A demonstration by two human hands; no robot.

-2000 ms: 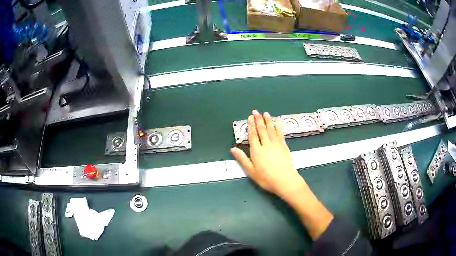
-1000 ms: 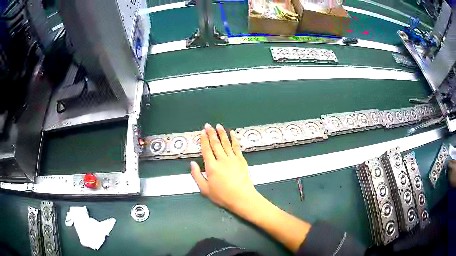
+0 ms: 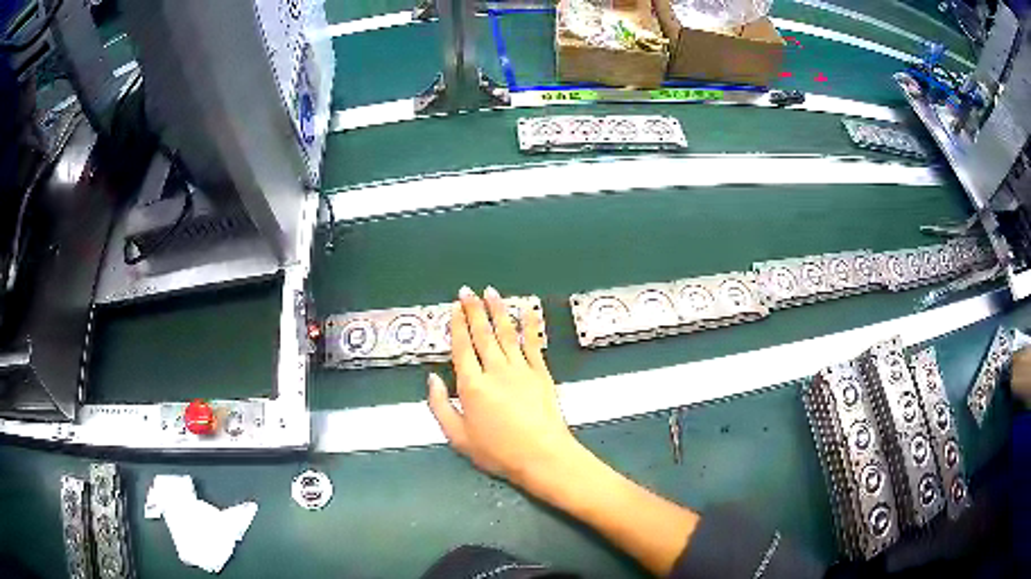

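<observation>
My right hand (image 3: 497,390) lies palm down on the right part of a four-ring metal plate (image 3: 381,336), fingers slightly apart, covering some of its rings. The plate's left end is beside the frame of the left machine. A gap separates it from a row of plates (image 3: 669,310) that runs end to end to the right machine. My left hand is not in view.
Left machine frame with red button (image 3: 200,417); loose ring (image 3: 312,489), white cloth (image 3: 201,523) and upright plates (image 3: 104,520) near left. Stacked plates (image 3: 865,452) near right. Far lane holds a plate (image 3: 601,132). Another person's hand seems partly visible at right edge.
My right hand moved left onto the plate now by the left machine. A gap opened between that plate and the row. The far-lane plate moved left and another appeared behind it at right.
</observation>
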